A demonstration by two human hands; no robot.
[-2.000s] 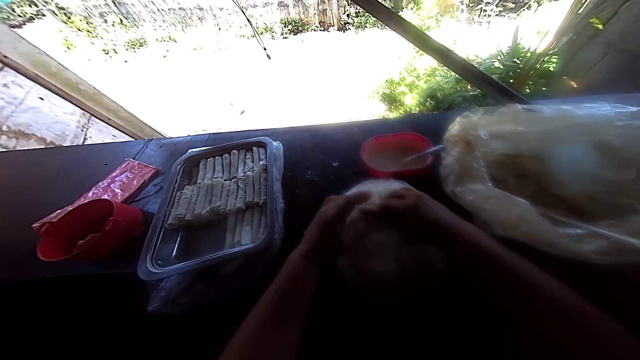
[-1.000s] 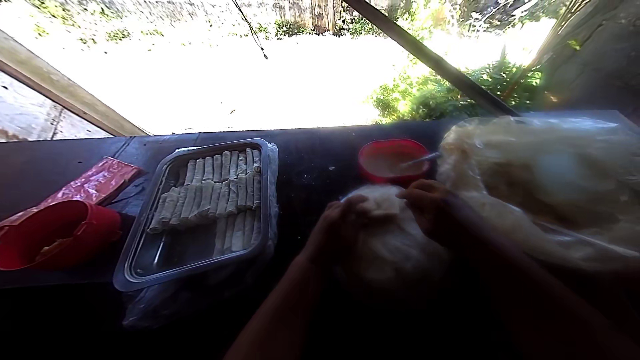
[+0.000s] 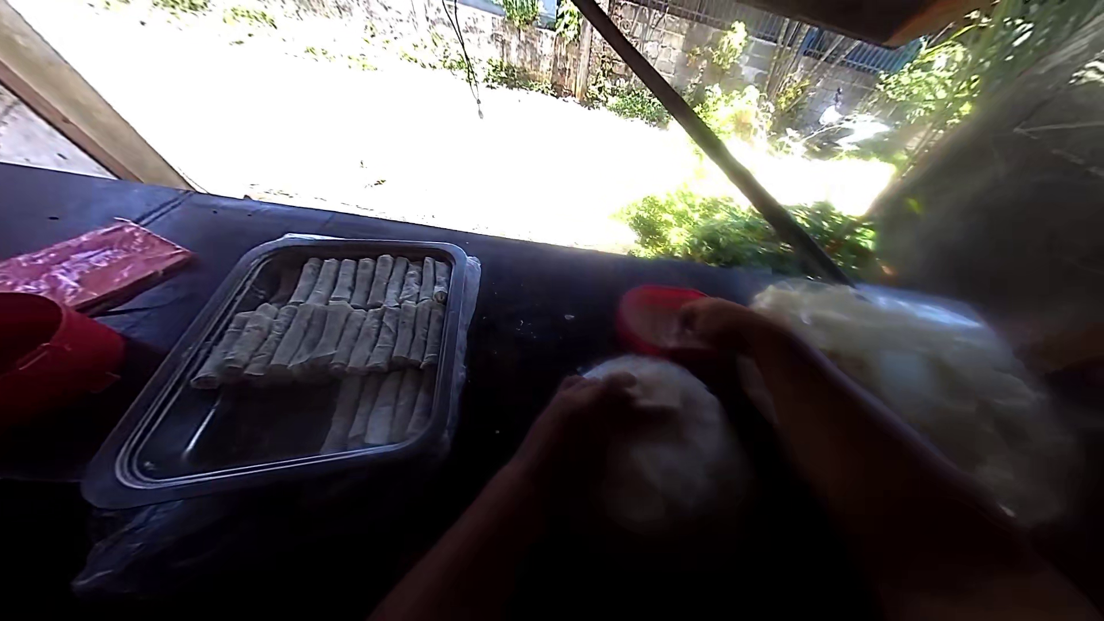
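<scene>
In the head view, my left hand (image 3: 586, 410) rests at the left edge of a pale, thin round sheet (image 3: 677, 457), its fingers on a small roll or fold near the top; shadow hides its exact grip. My right hand (image 3: 729, 323) is at the right rim of a red bowl (image 3: 638, 315) behind the sheet. Whether its fingers hold the spoon seen there earlier is blurred. To the left, a clear plastic tray (image 3: 267, 435) holds rows of thin pale rolls (image 3: 345, 336), lying side by side.
A large clear plastic bag (image 3: 914, 371) with pale contents lies at the right. Another red bowl (image 3: 78, 354) and a flat red package (image 3: 103, 263) are at the far left. The dark table (image 3: 535, 302) ends at a far edge, beyond which a diagonal pole (image 3: 716, 147) stands.
My right hand has moved from the pale sheet to the red bowl. My left hand has stayed at the sheet. The view has shifted somewhat.
</scene>
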